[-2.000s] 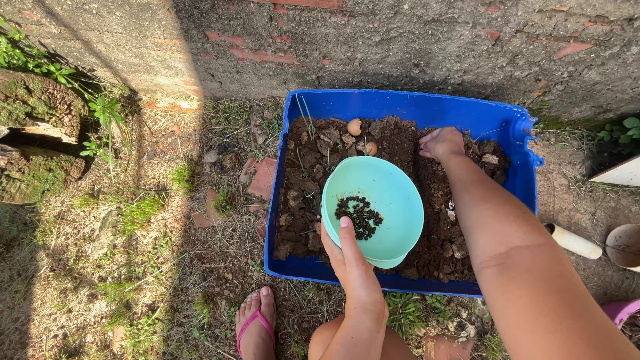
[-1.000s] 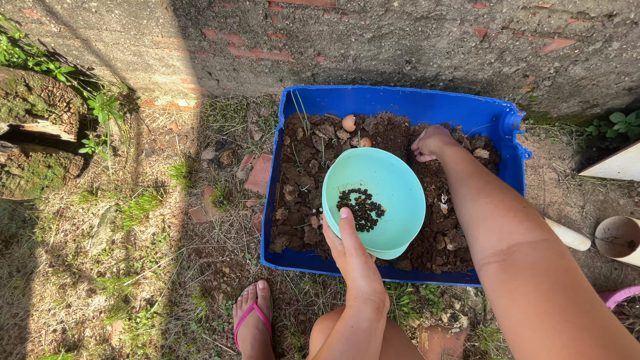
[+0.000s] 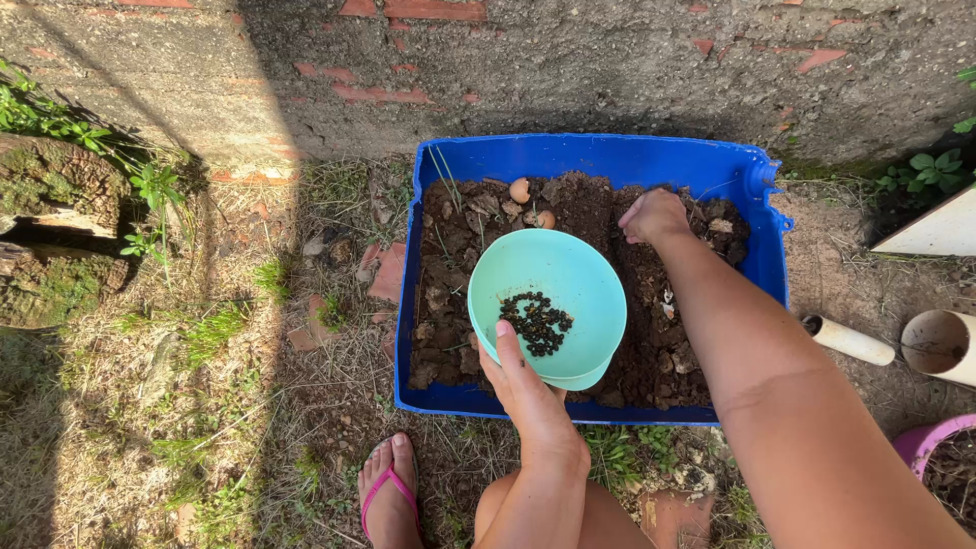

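My left hand (image 3: 526, 381) grips the rim of a mint-green plastic bowl (image 3: 579, 282), thumb inside, fingers beneath. A cluster of small dark seeds (image 3: 537, 323) lies in the bowl, which is held over a blue plastic tub (image 3: 579, 152) of dark, clumpy soil (image 3: 450, 297). My right hand (image 3: 653, 216) is lowered to the soil right of the bowl, at a furrow (image 3: 629, 297) running front to back. Its fingers are bent down; whether they pinch anything is hidden. Eggshell pieces (image 3: 519, 190) lie on the soil behind the bowl.
A rough wall (image 3: 534, 76) rises behind the tub. To the right are a small white pipe (image 3: 854, 341), a wider tube (image 3: 936, 343), a pink pot (image 3: 919, 442) and a white panel (image 3: 934, 225). Mossy logs (image 3: 61, 187) lie at left. My foot in a pink flip-flop (image 3: 393, 488) is in front.
My right hand stays low over the soil by the furrow, and my left hand keeps holding the bowl. The seeds in the bowl have shifted a little.
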